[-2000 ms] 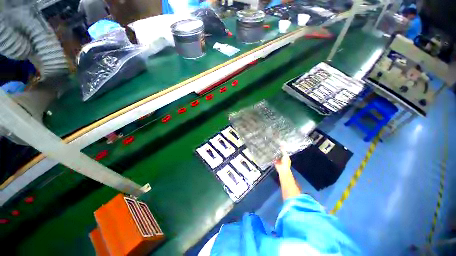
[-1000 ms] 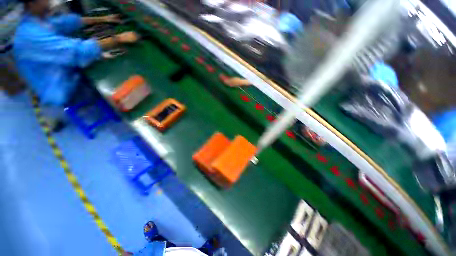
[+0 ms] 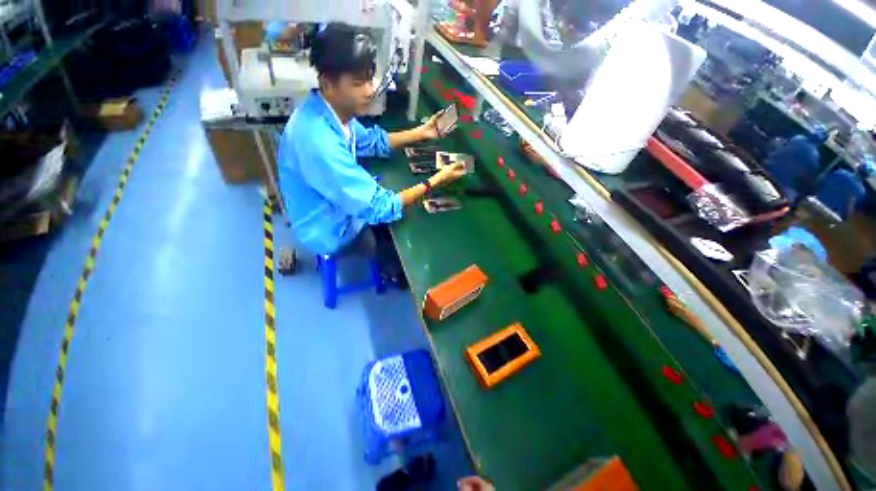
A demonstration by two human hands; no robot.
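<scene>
An orange fixture box [image 3: 502, 355] lies on the green bench with a flat black phone-sized piece [image 3: 500, 353] in its opening. A second orange fixture box [image 3: 455, 293] stands on its side behind it. Part of another orange fixture [image 3: 610, 476] shows at the bottom edge. A small piece of a hand [image 3: 473, 483], seemingly my left hand, is cut off by the bottom edge beside the bench; its fingers and any hold are hidden. My right hand is not in view.
A seated person in a blue smock [image 3: 331, 182] holds flat phone-sized parts at the bench's far end. A blue stool [image 3: 396, 398] stands beside the bench. Red pieces [image 3: 555, 226] line the belt. The overhead shelf [image 3: 663, 254] runs along the right.
The view has swung left along the bench. The part trays and the clear plastic tray my hand held have left the picture. The orange fixtures and the seated person now show closer.
</scene>
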